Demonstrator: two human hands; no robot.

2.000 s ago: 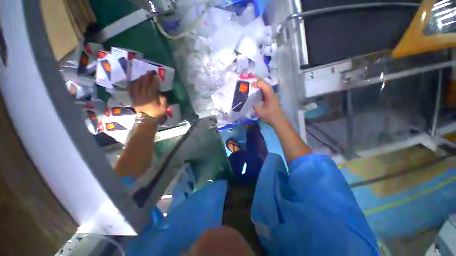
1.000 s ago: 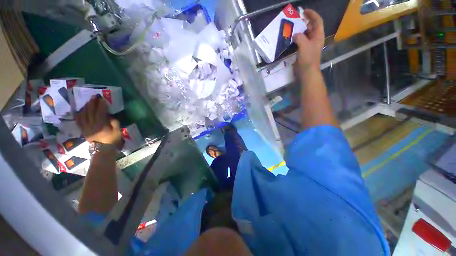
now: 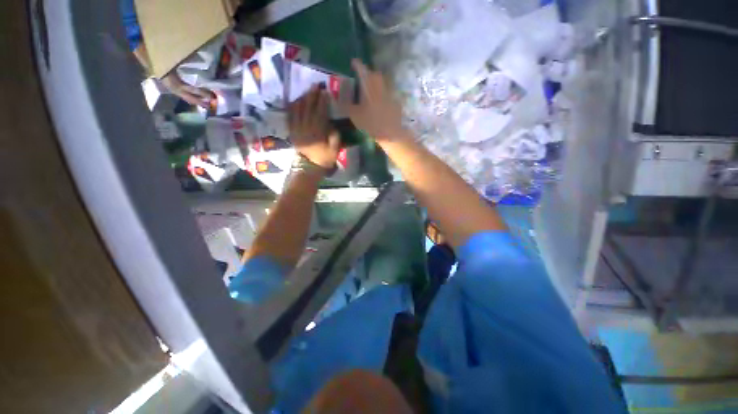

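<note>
Several printed cartons (image 3: 257,74), white with dark panels and red corners, lie piled on the green work surface (image 3: 324,31) at the upper left. My left hand (image 3: 314,128) lies on a carton (image 3: 306,79) at the pile's right side, fingers over its lower edge; whether it grips the carton is hard to tell. My right hand (image 3: 375,103) is at the right end of the same carton, fingers pointing up, slightly blurred. Its hold on the carton cannot be made out.
A heap of white film and paper scrap (image 3: 477,89) fills the bin right of the green surface. A black conveyor belt (image 3: 692,73) in a metal frame is at the upper right. Brown cardboard (image 3: 182,32) stands upper left. Another person's hand (image 3: 184,90) reaches into the pile's left side.
My right hand has released its carton near the conveyor and come back left to the pile. My left hand stays on a carton at the pile. The view has swung left.
</note>
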